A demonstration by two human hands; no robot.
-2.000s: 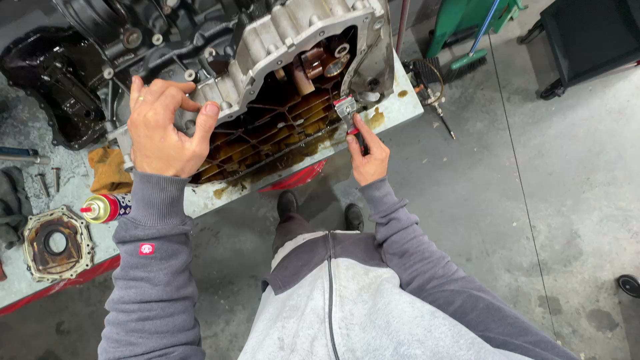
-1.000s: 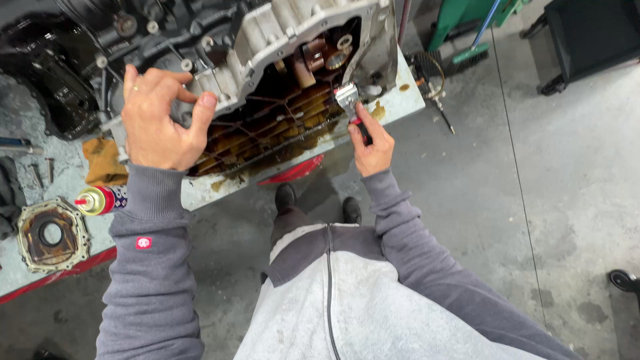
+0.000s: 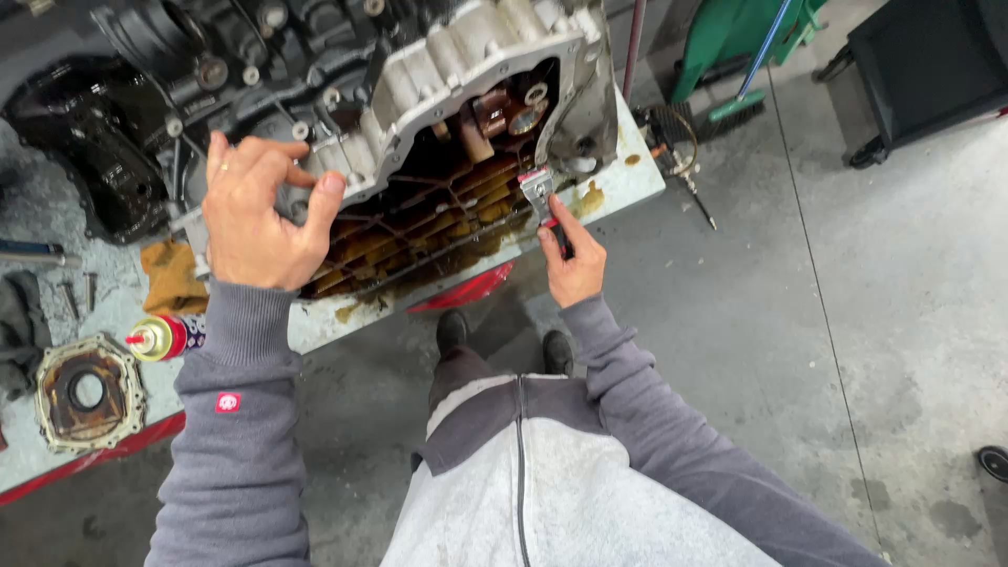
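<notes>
An engine block [image 3: 441, 87] of grey metal lies on the workbench, its oily inside open toward me. My left hand [image 3: 264, 213], a ring on one finger, rests on the near left edge of the block with fingers and thumb spread; it holds no tool. In my right hand [image 3: 576, 256] is a scraper [image 3: 539, 189] with a metal head and a red and black handle, pinched between thumb and fingers. The scraper's head is beside the block's flange at the lower right; whether it touches cannot be told.
On the bench [image 3: 315, 327] to the left are a spray can [image 3: 161, 339], an orange cloth [image 3: 172, 277], bolts [image 3: 90, 291], an oily round-holed metal cover [image 3: 88, 394] and a black oil pan [image 3: 98, 150]. A green bin [image 3: 713, 47], a broom [image 3: 738, 105] and a black cart [image 3: 937, 71] stand on the floor.
The scraper in my right hand has turned a little, and its head sits slightly lower against the flange than two seconds ago. My left hand stays on the block.
</notes>
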